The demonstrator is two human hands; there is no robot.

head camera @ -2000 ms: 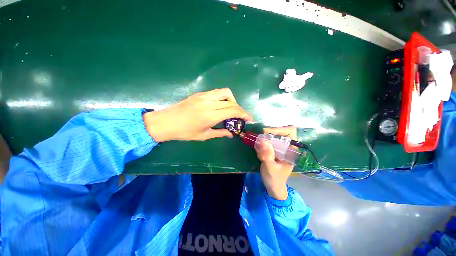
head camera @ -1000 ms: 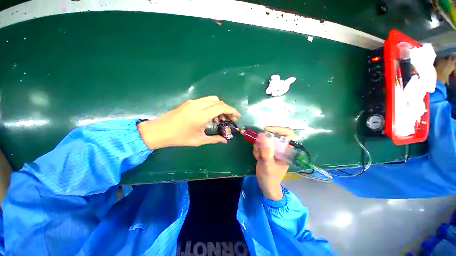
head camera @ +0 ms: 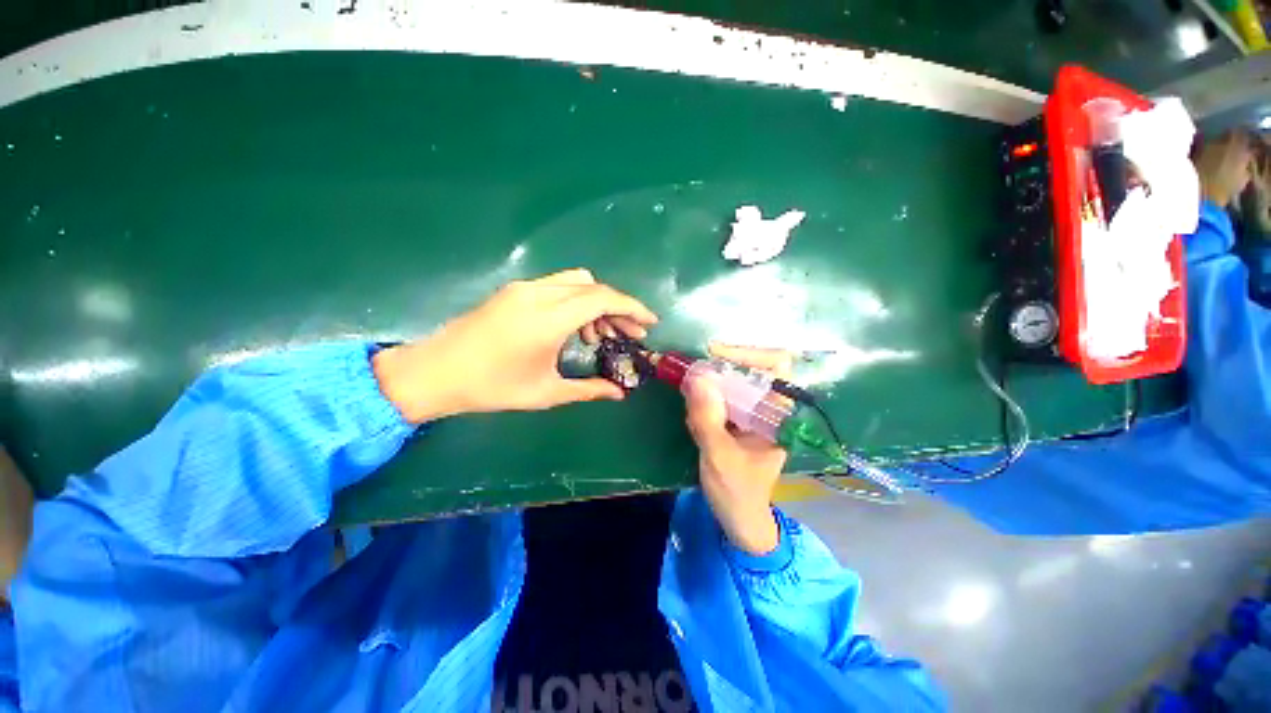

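My left hand (head camera: 523, 346) pinches a small round black part (head camera: 622, 365) with a shiny centre between thumb and fingers, above the green bench. My right hand (head camera: 735, 453) grips a dispensing syringe (head camera: 747, 400) with a dark red front, clear pinkish body and green rear. The syringe's tip points left and reaches the part's right side; whether it touches cannot be told. A cable and clear hose run from the syringe's rear to the right.
A crumpled white tissue (head camera: 761, 234) lies on the green bench (head camera: 349, 181). At the right, a black controller (head camera: 1027, 223) with a red display and round gauge stands beside a red basket (head camera: 1073, 279) holding white wipes (head camera: 1136, 244). Another person's blue sleeve (head camera: 1220, 348) shows beyond.
The view has shifted, so the tissue, controller and basket appear further left. The part has turned in my left hand, and the syringe has moved slightly left with it. Both hands keep their holds.
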